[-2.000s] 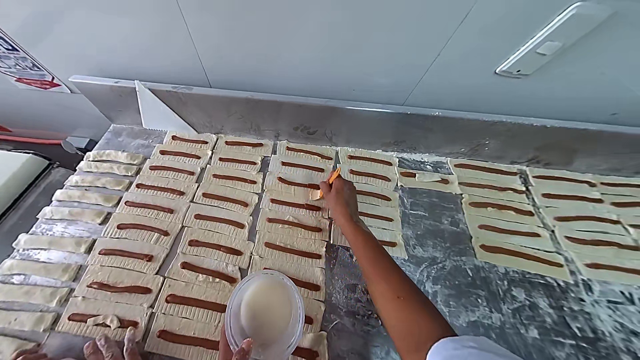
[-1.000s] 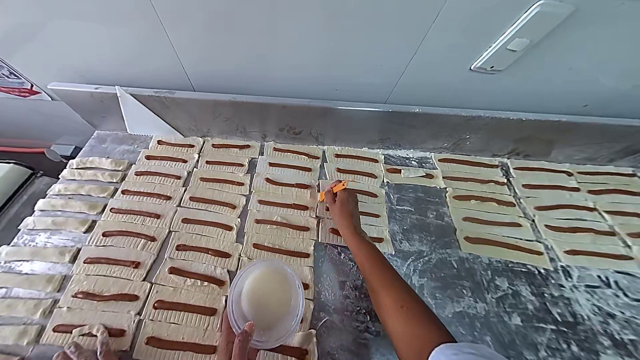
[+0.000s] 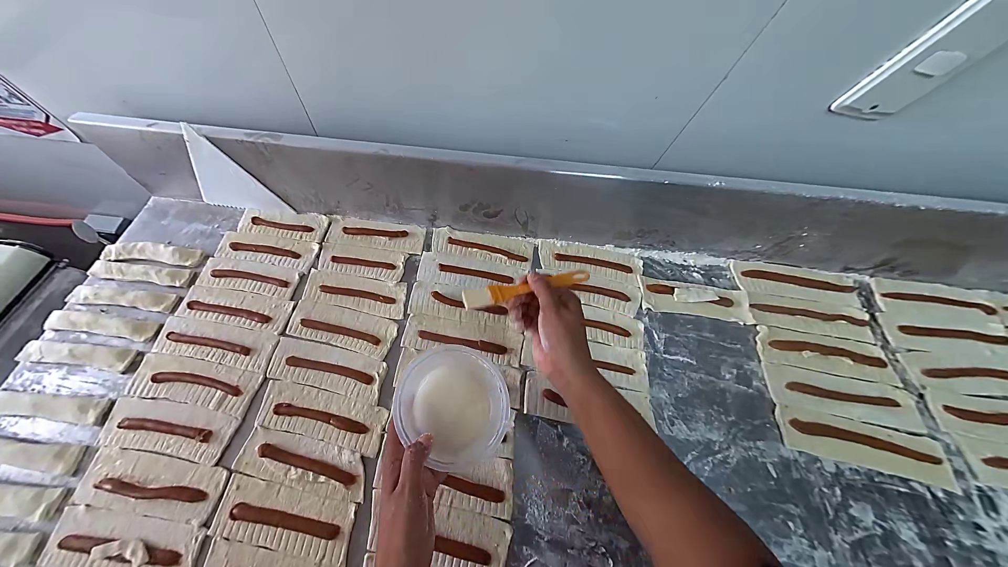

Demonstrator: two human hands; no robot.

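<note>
My right hand [image 3: 547,319] grips a pastry brush [image 3: 524,289] with an orange handle and pale bristles, held over the third and fourth columns of dough. My left hand [image 3: 411,488] holds a clear round plastic tub [image 3: 451,407] of whitish liquid, its thumb on the rim, above the dough nearer to me. Flat dough rectangles [image 3: 321,366] lie in columns, each with a strip of brown filling [image 3: 319,417] and many with slits along one edge. Along the left side, folded dough pieces [image 3: 93,323] lie in a column.
The floured metal worktop [image 3: 701,394] has a raised back edge [image 3: 472,177], against which a white triangular scraper [image 3: 224,173] leans. More filled dough rectangles [image 3: 862,441] lie at the right. One small dough piece [image 3: 701,300] has a scrap on its filling. Dark equipment [image 3: 47,272] stands at far left.
The brush in my right hand, its bristles hidden or hard to see before, now points left with them visible. A second person's fingers or another hand at the lower left can no longer be seen.
</note>
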